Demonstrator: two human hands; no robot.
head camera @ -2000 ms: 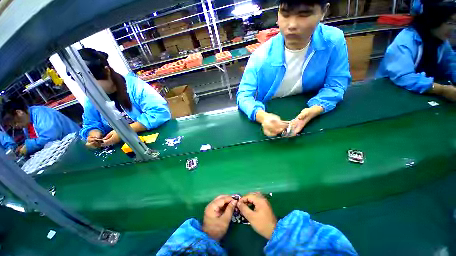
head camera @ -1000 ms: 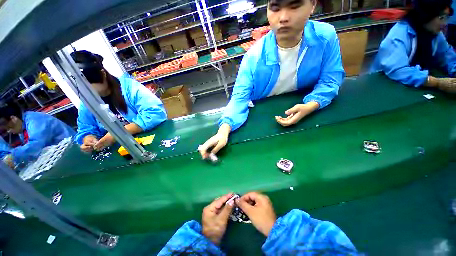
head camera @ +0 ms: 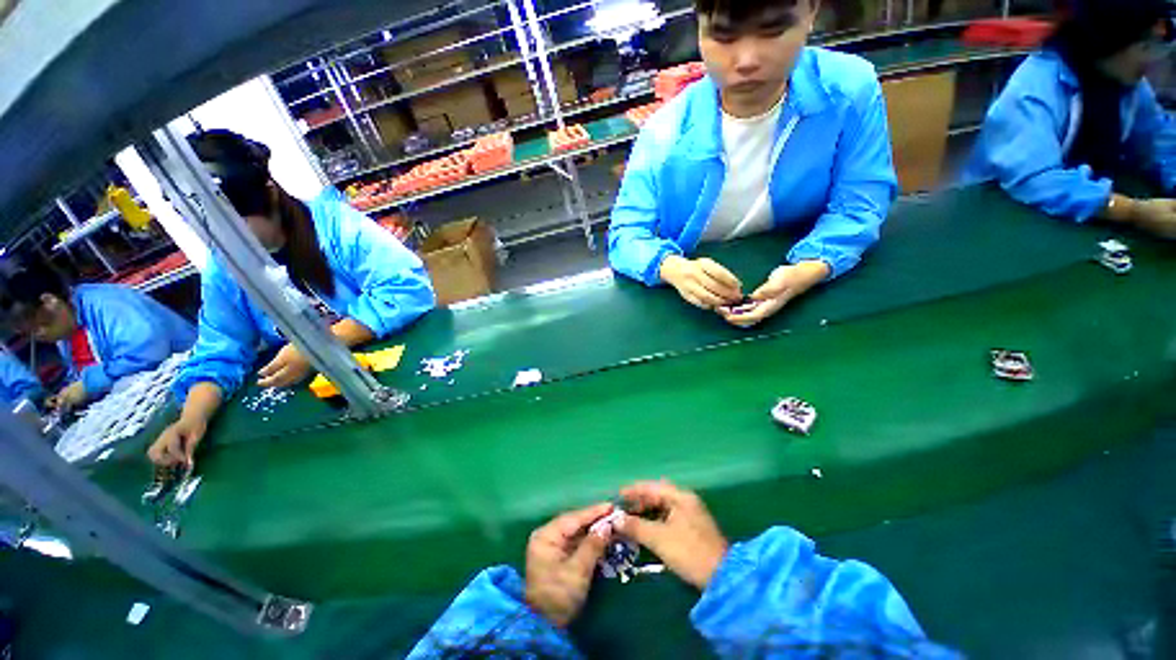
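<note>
My left hand [head camera: 564, 563] and my right hand [head camera: 673, 534] are together at the bottom centre, close in front of me. Their fingertips meet on a small open unit [head camera: 620, 557], pale with dark patches. The left fingers hold it and the right thumb and fingers press at its upper end. The fingers hide part of the unit, and I cannot tell whether a small part is between the fingertips. A thin pale piece sticks out at the unit's right side.
Similar units lie on the green belt [head camera: 516, 451], one at centre right [head camera: 794, 414] and another farther right [head camera: 1012, 365]. A metal post [head camera: 258, 258] stands at left beside a yellow holder [head camera: 359, 370]. Workers in blue smocks sit opposite; one handles units at far left.
Units on the belt have moved right. The worker opposite took one from the belt and now holds it in both hands. My right hand has lifted and shifted slightly at the unit.
</note>
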